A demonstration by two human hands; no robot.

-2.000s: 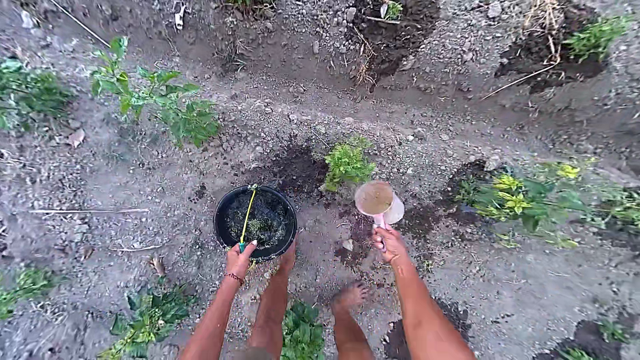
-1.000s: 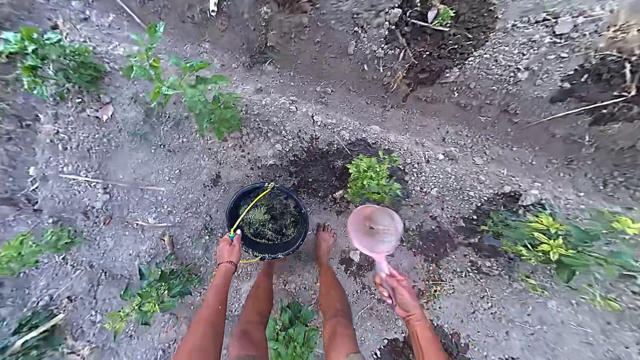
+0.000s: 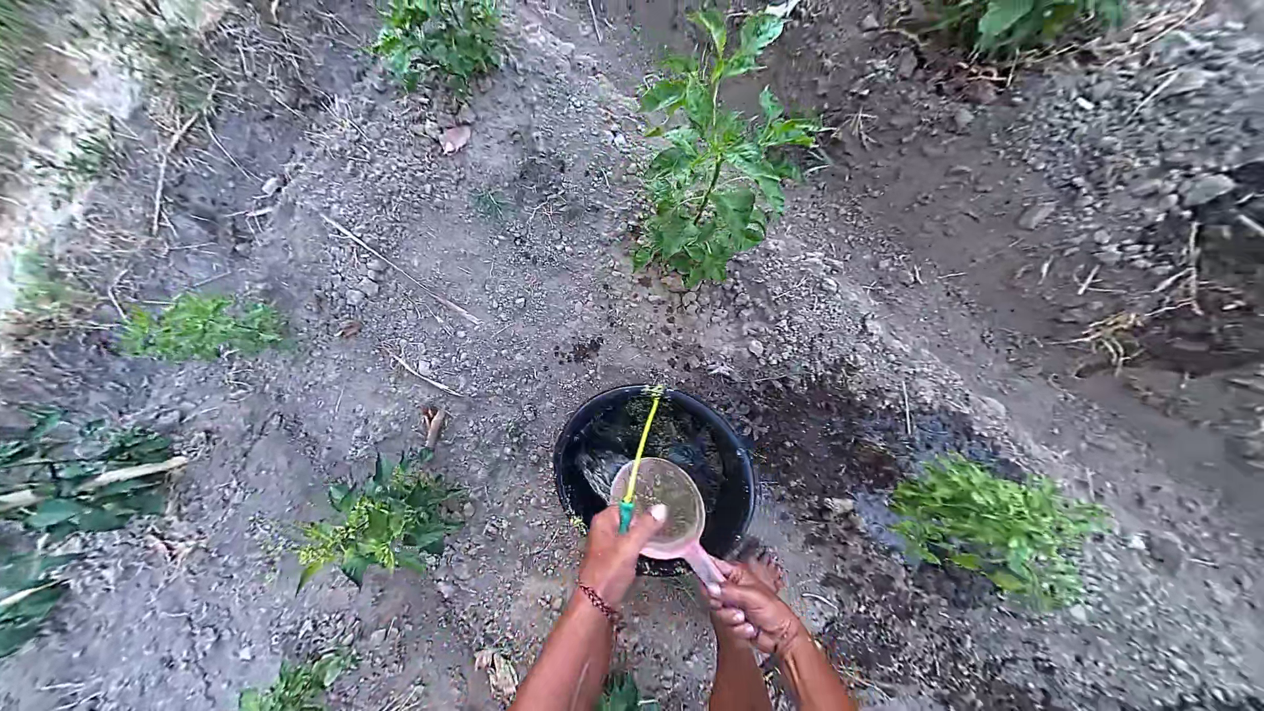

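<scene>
A black bucket (image 3: 736, 474) with dark water and floating green bits hangs or stands low in front of me; which one I cannot tell. My left hand (image 3: 614, 553) grips its yellow handle (image 3: 644, 434) at a green part. In my right hand (image 3: 752, 604) is the handle of a pale pink plastic dipper (image 3: 671, 504), whose round cup is over the near part of the bucket, beside my left hand. The cup looks see-through, and its contents are hard to tell. Right of the bucket, a leafy green plant (image 3: 997, 523) grows beside dark wet soil (image 3: 839, 444).
A taller leafy plant (image 3: 716, 158) stands beyond the bucket. To the left are a low yellow-green plant (image 3: 380, 523), a small plant (image 3: 204, 326) and cut stems with leaves (image 3: 99, 479). My bare foot (image 3: 760, 565) is just right of the bucket. A furrow runs along the right.
The dipper has moved from right of the bucket to over it, close to my left hand. My view has swung left. Both hands keep their holds.
</scene>
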